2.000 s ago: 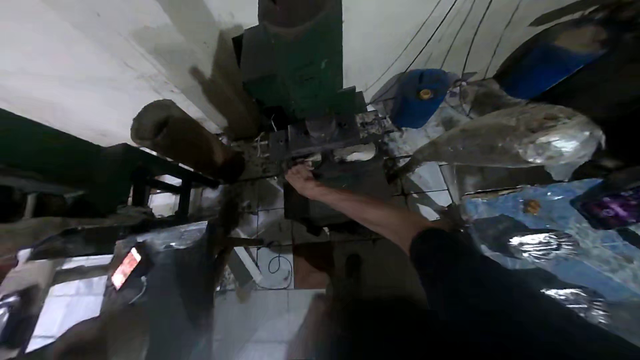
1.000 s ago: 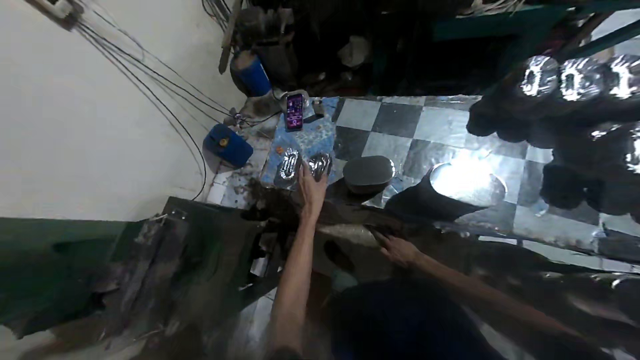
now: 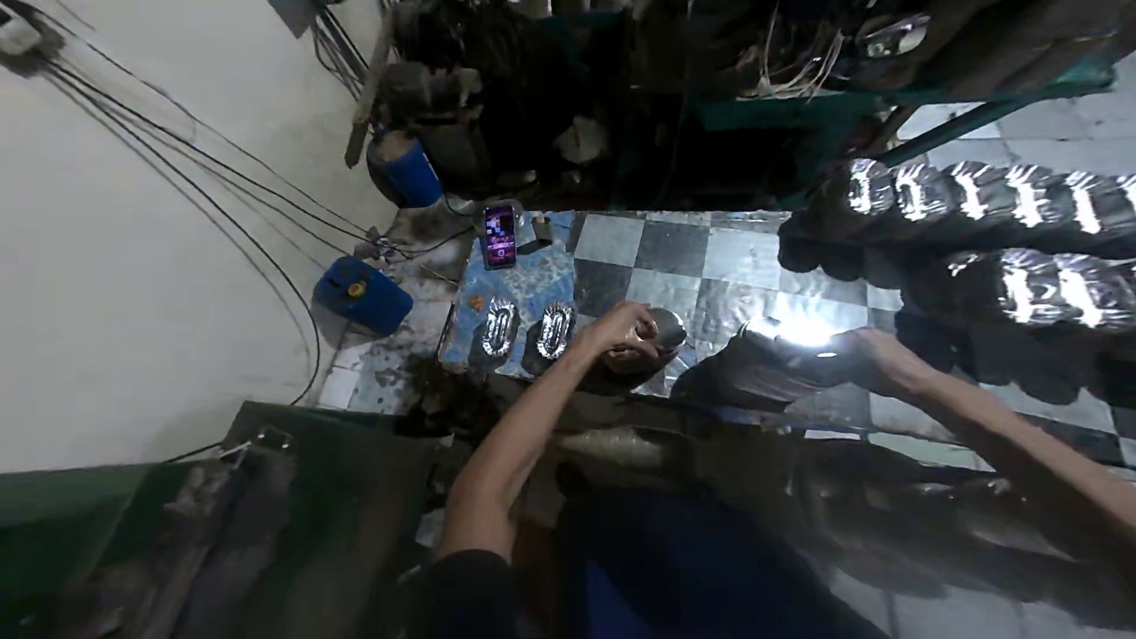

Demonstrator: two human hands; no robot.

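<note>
My left hand [image 3: 621, 335] has its fingers curled at a small dark stack of oval metal pieces [image 3: 667, 328] near the front edge of the checkered table. At the right, my right hand [image 3: 874, 357] is on the side of a larger stack of shiny oval metal pieces [image 3: 768, 364], whose top glares in the light. Left of my left hand, two fluted oval metal dishes [image 3: 500, 328] [image 3: 556, 330] lie apart on a worn blue board [image 3: 524, 282].
A lit phone [image 3: 500, 237] rests on the board's far part. Rows of shiny metal dishes [image 3: 1029, 197] stand on the right. A blue jerrycan [image 3: 364, 295] is by the wall at left, with a blue container [image 3: 406, 169] beyond. Dark machinery [image 3: 444, 84] stands behind.
The view has turned strongly since the oldest frame. My left hand has moved right from the fluted dishes to the small stack. My right hand has come up to the larger stack.
</note>
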